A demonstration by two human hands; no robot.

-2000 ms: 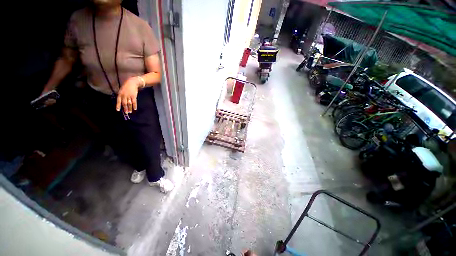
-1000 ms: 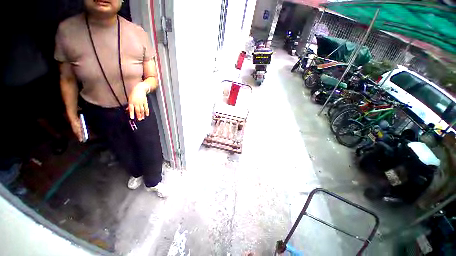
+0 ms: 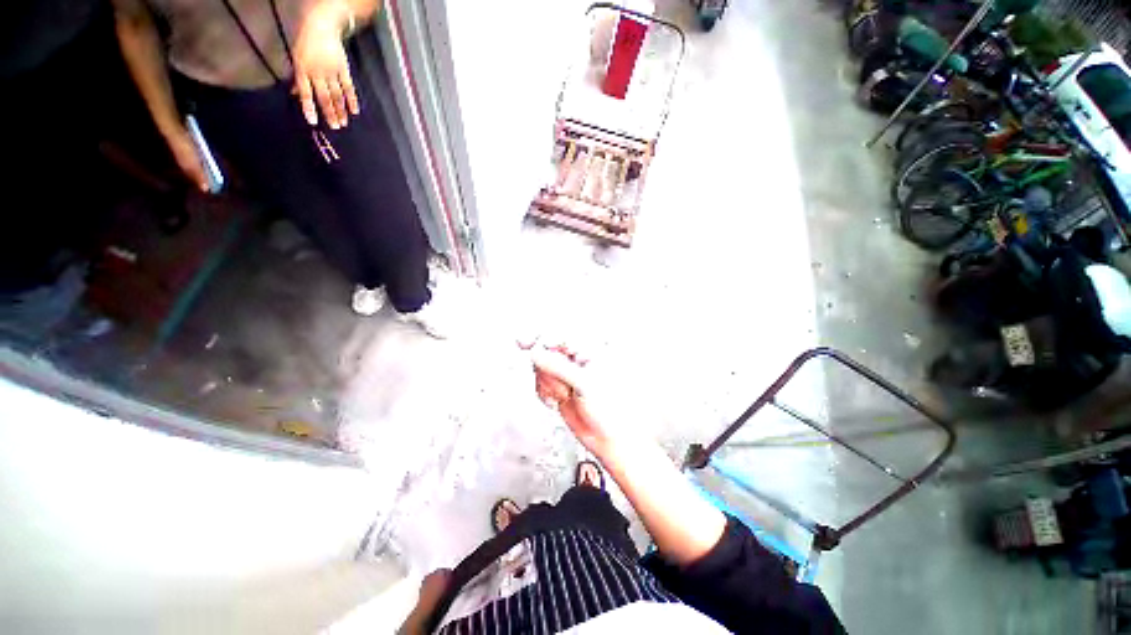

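My right hand (image 3: 562, 375) is raised in front of me, palm partly up with the fingers bent. Glare washes out the fingertips, so I cannot tell if they hold anything. A strip of bare skin shows at my left side, but my left hand is not visible. A person (image 3: 298, 174) in a beige top stands in the doorway, head cut off by the top edge. One of their hands holds a flat pale smartphone (image 3: 205, 155); the other hangs by the black lanyard (image 3: 254, 40) in front of the waist.
A blue platform trolley (image 3: 759, 511) with a dark tubular handle stands close at my right. A slatted trolley (image 3: 595, 186) stands ahead, with a red block (image 3: 625, 56) behind it. The metal door frame (image 3: 434, 137) is at left. Bicycles (image 3: 961, 186) and motorbikes line the right.
The view has tilted down, bringing my clothes and feet into view. My right hand has come up into the middle. The person's phone now hangs upright at their side.
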